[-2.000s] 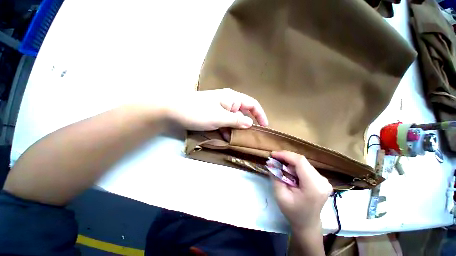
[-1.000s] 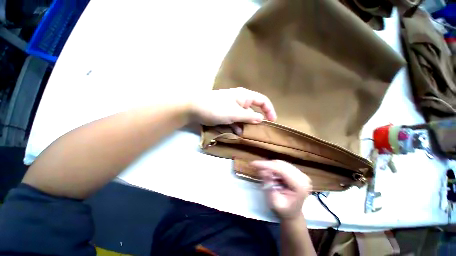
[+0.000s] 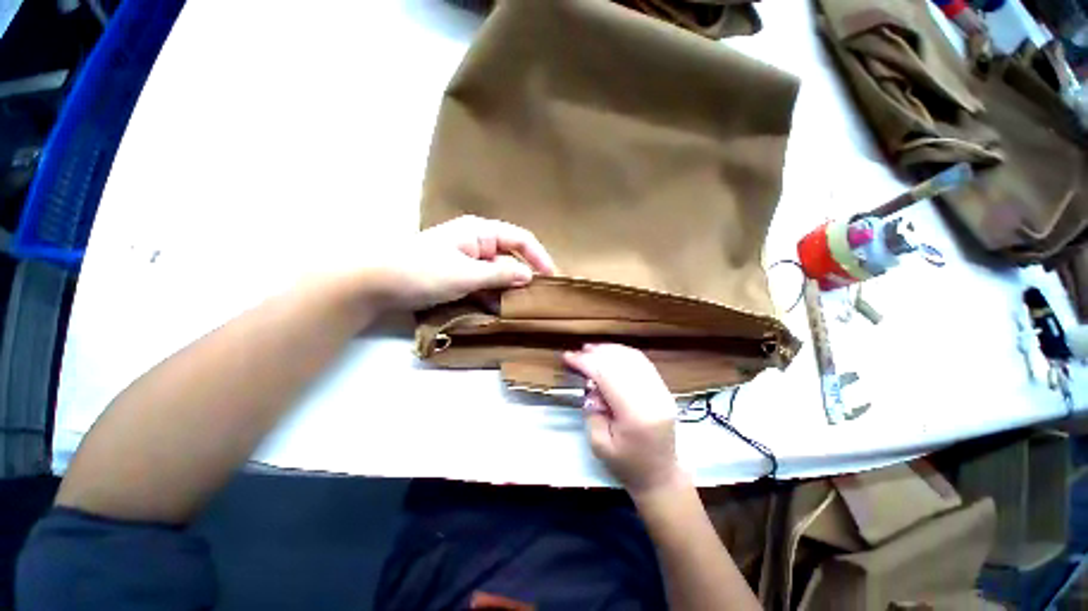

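Note:
A tan-brown handbag (image 3: 549, 304) lies on the white table with its mouth open toward me and its wide flap (image 3: 620, 155) spread out behind. My left hand (image 3: 477, 263) grips the back edge of the mouth near its left end. My right hand (image 3: 630, 412) is at the front edge of the mouth, fingertips at the front panel. The snips (image 3: 591, 396) show as a small pinkish bit inside my right palm, mostly hidden by the fingers. Gold rings (image 3: 442, 343) show at both ends of the mouth. A black cord (image 3: 746, 439) runs out beside my right hand.
A red-and-white container (image 3: 835, 254) with a brush in it stands right of the bag, beside a flat stick (image 3: 821, 334). Brown bags (image 3: 919, 96) lie at the far right, more (image 3: 907, 537) below the table edge. A blue crate (image 3: 72, 155) is at left.
The view has shifted, so the bag appears further left. My left hand keeps its hold on the back edge. My right hand has moved off the zipper area to the front panel.

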